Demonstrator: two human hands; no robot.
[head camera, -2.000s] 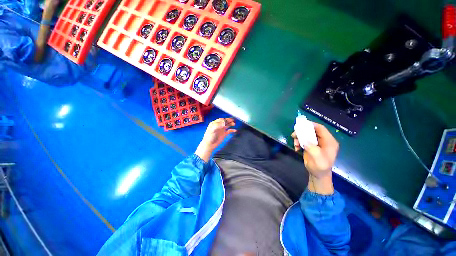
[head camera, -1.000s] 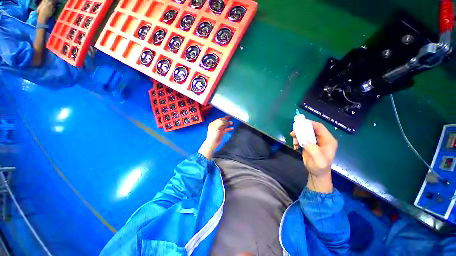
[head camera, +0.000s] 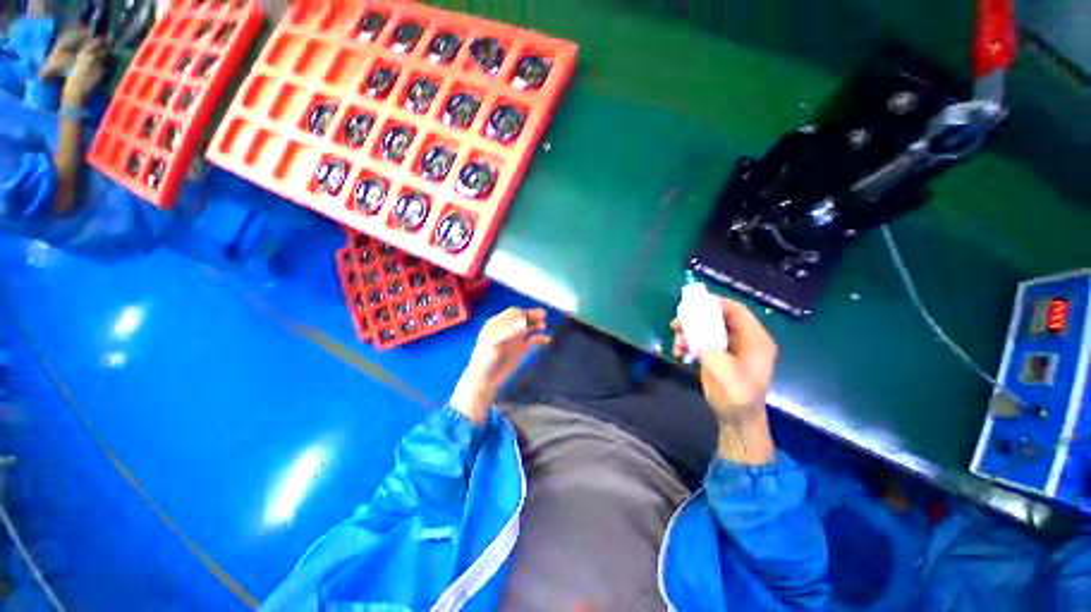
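Note:
My right hand (head camera: 742, 365) is shut on a small white squeeze bottle (head camera: 702, 320), its narrow bluish tip pointing up, over the bench's front edge. My left hand (head camera: 503, 353) is in front of the bench edge with fingers curled; whether a tiny part is at the fingertips I cannot tell. The black press fixture (head camera: 826, 203) stands just beyond the bottle, with its red toggle handle (head camera: 994, 42) raised. An orange-red parts tray (head camera: 488, 245) holds many round black-and-silver units; several pockets at its left are empty.
A second tray (head camera: 102, 150) lies further left beside a coworker's hand (head camera: 78, 72). A lower red tray (head camera: 359, 313) is below the bench edge. A blue controller box (head camera: 1011, 448) with red digits stands right on the green bench (head camera: 622, 155). A pale tube (head camera: 921, 299) runs towards it.
The camera view has shifted, so the bench things appear further left and more of the blue box shows. Both hands keep nearly the same pose, and the bottle is still held.

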